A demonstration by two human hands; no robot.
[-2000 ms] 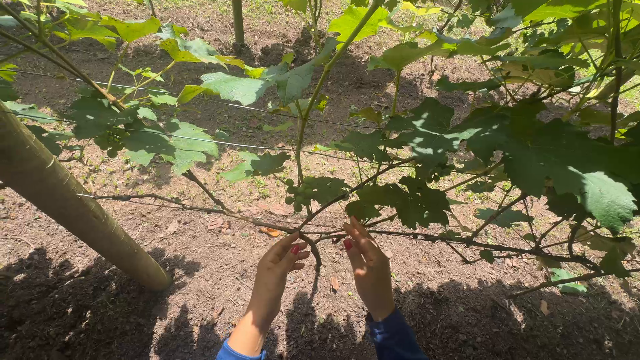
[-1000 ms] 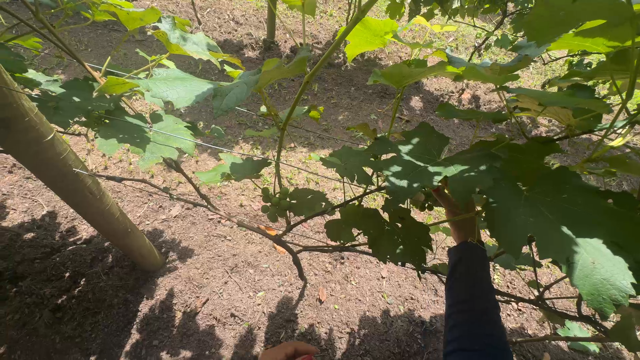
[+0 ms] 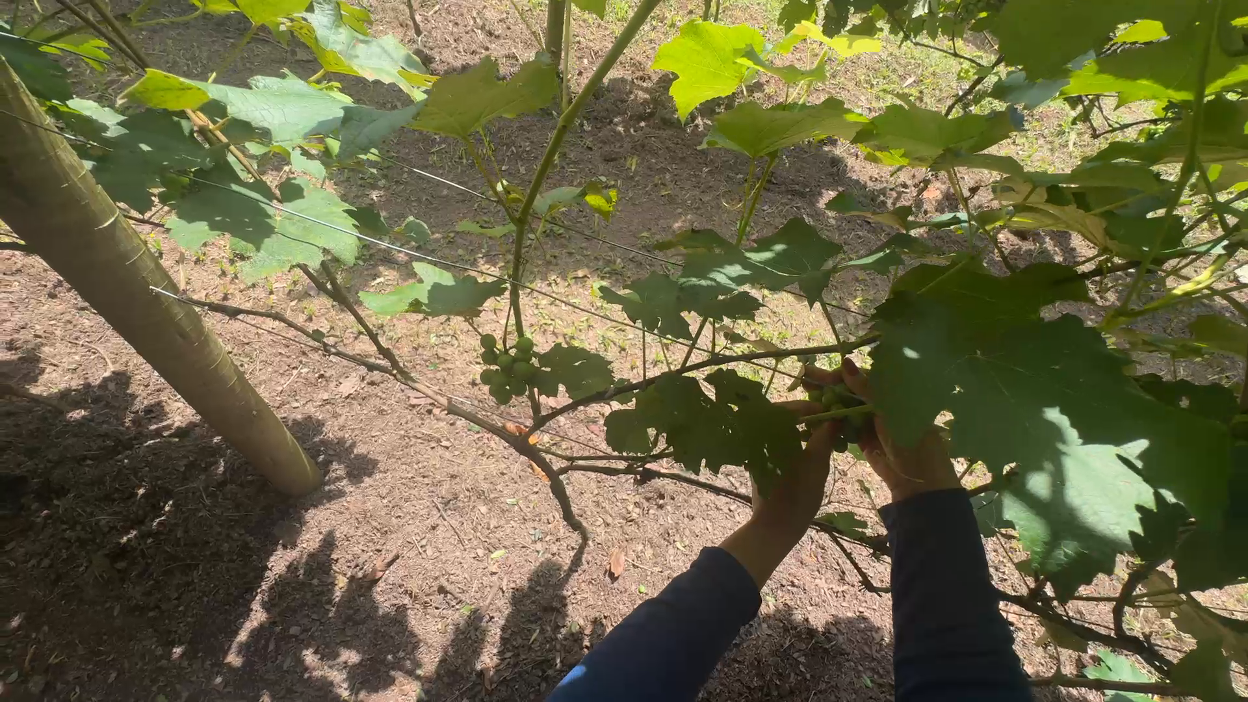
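Note:
Both my hands are at a cluster of green grapes (image 3: 840,400) among the vine leaves, right of the middle. My left hand (image 3: 801,478) reaches up on the cluster's left side, its fingers partly behind a dark vine leaf (image 3: 726,419). On the right side, my right hand (image 3: 902,448) touches the cluster, partly covered by a large grape leaf (image 3: 1024,370). Whether the fingers close around the grapes cannot be made out. Another small bunch of green grapes (image 3: 510,369) hangs on a shoot left of my hands.
A wooden post (image 3: 146,283) leans at the left. Thin trellis wires (image 3: 419,255) cross the view, and a woody vine cane (image 3: 468,414) runs along below them. Leafy shoots crowd the right side. Below lies shaded brown soil (image 3: 390,604) with wood litter.
My hands were together under the cane near the middle; the right one moved right into the leaves first, and my left hand has since joined it at the grapes.

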